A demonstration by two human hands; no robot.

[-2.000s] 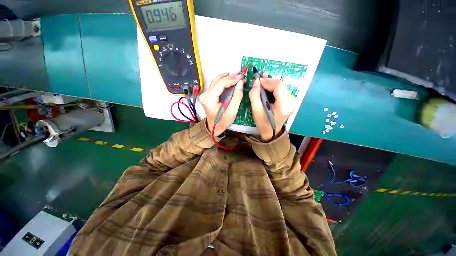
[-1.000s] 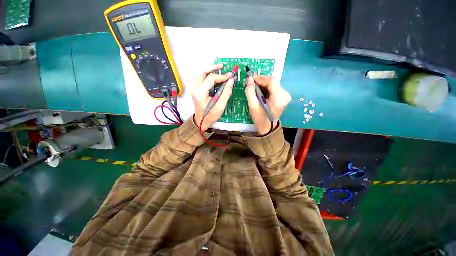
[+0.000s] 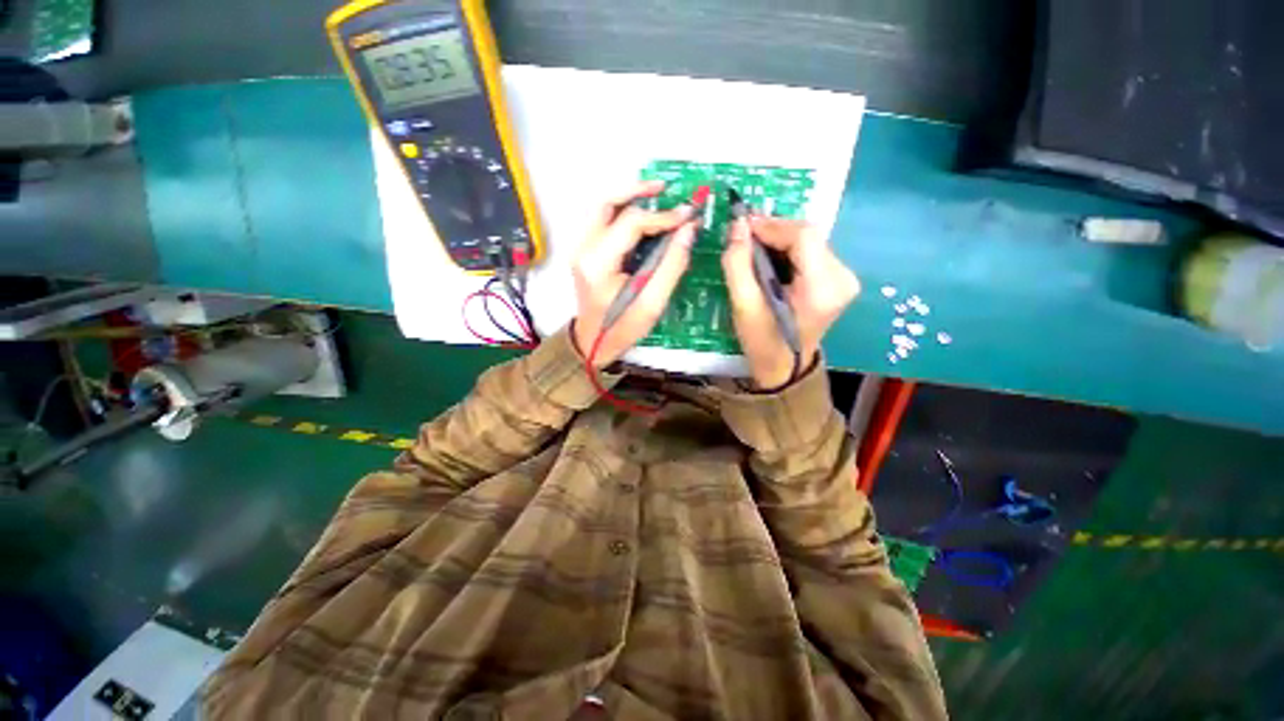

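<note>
A green printed circuit board (image 3: 704, 310) lies on a white paper sheet (image 3: 577, 127). My left hand (image 3: 620, 271) holds the red test probe (image 3: 638, 282), its tip at the upper part of the board. My right hand (image 3: 793, 289) holds the black test probe (image 3: 770, 286), its tip on or just over the board, close right of the red one. The hands cover parts of the board. The yellow-edged digital multimeter (image 3: 448, 155) lies left of the board; its screen seems to read 0.835.
Small pale loose parts (image 3: 908, 321) lie right of the paper. A white strip (image 3: 1122, 230) and a round roll (image 3: 1232, 289) lie farther right. A dark slab (image 3: 1155, 106) is at the upper right. A red-edged bin (image 3: 883, 437) with blue wires is below the bench.
The view has shifted slightly. The meter screen has gone from 0.946 to OL to about 0.835. Both hands still hold the probes over the upper part of the board.
</note>
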